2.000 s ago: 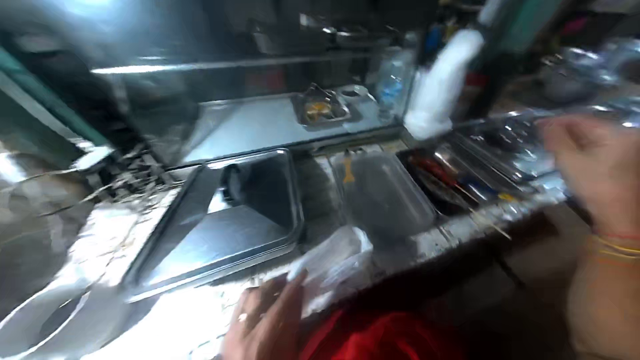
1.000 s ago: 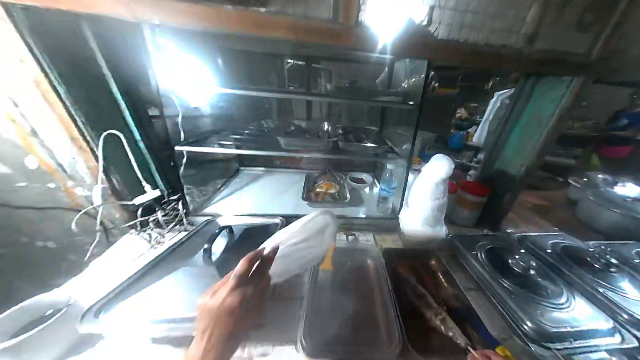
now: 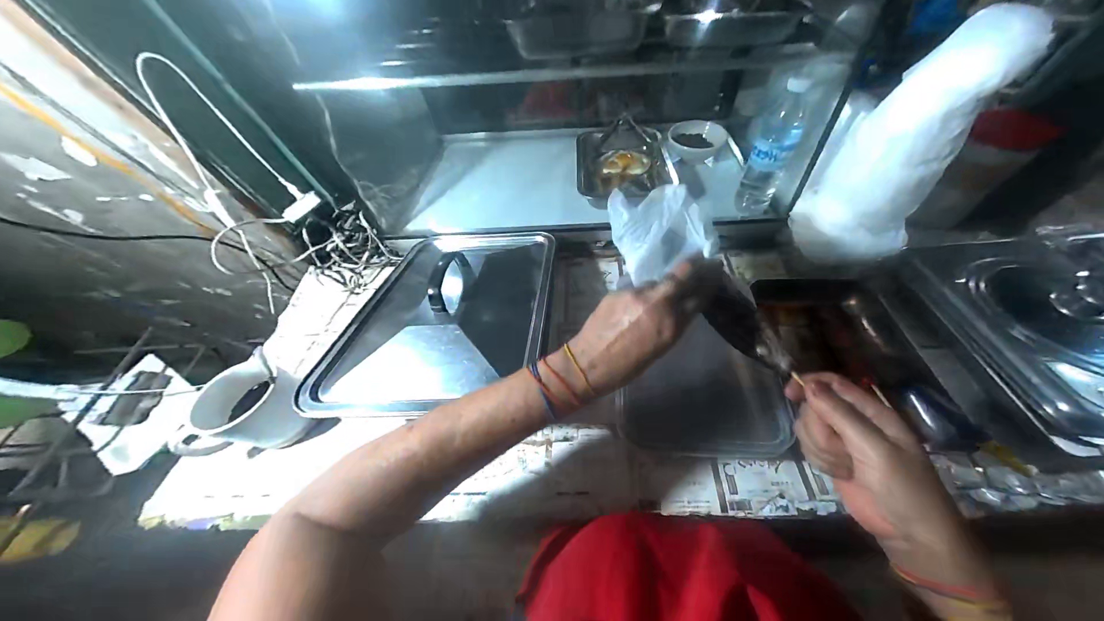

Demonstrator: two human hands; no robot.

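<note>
My left hand (image 3: pixel 634 332) is closed on a white plastic bag (image 3: pixel 660 228), above the back of a shallow translucent tray (image 3: pixel 690 405). My right hand (image 3: pixel 849 423) grips the thin end of a wooden skewer (image 3: pixel 795 377), to the right of that tray. On the skewer is a dark, flat, blurred piece of food (image 3: pixel 733 319), which reaches back toward my left hand and the bag. Whether my left fingers touch the food cannot be told. Right of the tray, a dark metal pan (image 3: pixel 828 332) holds reddish-brown contents.
A metal tray lid with a black handle (image 3: pixel 431 345) lies left. Beyond it stands a glass case with a food tray (image 3: pixel 595 164), a small bowl (image 3: pixel 697 138) and a water bottle (image 3: pixel 772 147). A white mug (image 3: pixel 233 401), a wrapped white roll (image 3: pixel 923 138) and lidded pans (image 3: pixel 1035 328) flank the counter.
My left hand, with the white bag, has moved right from beside the metal lid to above the translucent tray. My right hand, out of view one second ago, now holds a skewer.
</note>
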